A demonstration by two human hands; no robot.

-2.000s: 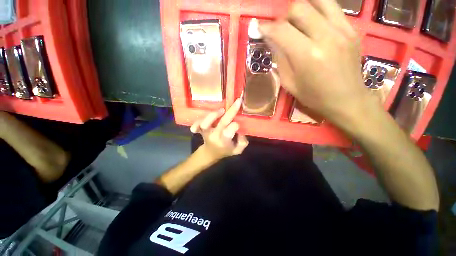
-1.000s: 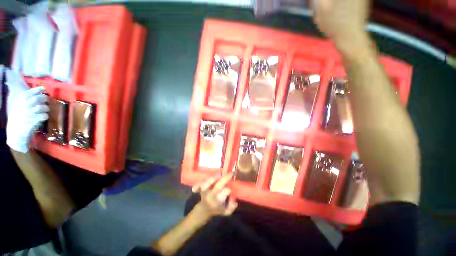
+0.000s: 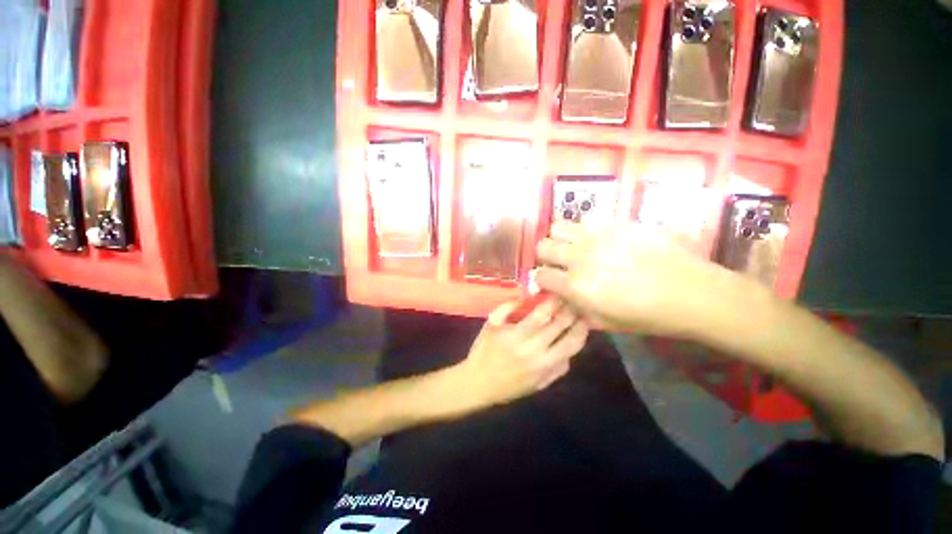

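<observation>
A red foam tray (image 3: 350,282) holds closed gold-brown phones in two rows. My right hand (image 3: 621,276) is over the third near-row phone (image 3: 581,195), covering its lower part. A small white wipe (image 3: 534,280) shows at its fingertips. My left hand (image 3: 530,349) is at the tray's front edge, fingers bent, just below my right fingertips. Whether it grips the edge is unclear. Glare washes out the near-row phone right of my right hand.
Another red tray (image 3: 157,209) with phones and whitish pouches (image 3: 57,57) is at left on the dark green mat (image 3: 277,136). A neighbour's bare forearm (image 3: 52,339) shows at lower left. A red shape (image 3: 778,402) is below the bench at right.
My right hand has come back from beyond the tray's far side to the near row. My left hand has moved right along the front edge. The view has shifted closer over the tray.
</observation>
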